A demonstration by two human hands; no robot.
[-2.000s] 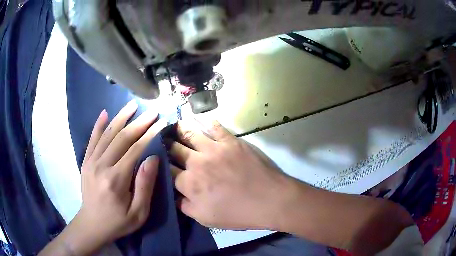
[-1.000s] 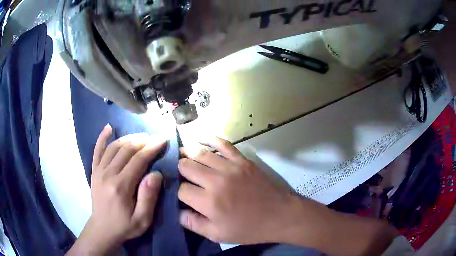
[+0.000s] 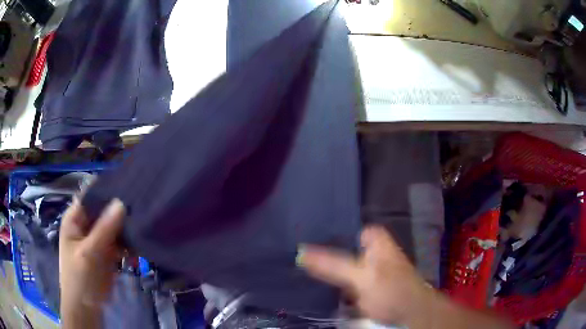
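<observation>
A dark navy-grey garment panel [image 3: 193,154] runs from the top centre over the table edge, its layers spread apart in a fold. My left hand [image 3: 93,238] is closed on the panel's lower left corner, blurred. My right hand [image 3: 379,276] is at the panel's lower right, index finger stretched over the cloth, blurred. Whether it grips the cloth I cannot tell. The needle area is out of view above the frame.
A panel stack [image 3: 106,71] hangs over the table's left side. A blue basket [image 3: 29,283] is at lower left and a red basket [image 3: 540,157] at right, both holding pieces. Snips [image 3: 460,9] lie on the bed. Scissors [image 3: 556,90] are at the table's right end.
The view has tilted down. My hands have moved from beside the needle to below the table edge. My left hand has taken the panel's corner and pulled the upper layer left.
</observation>
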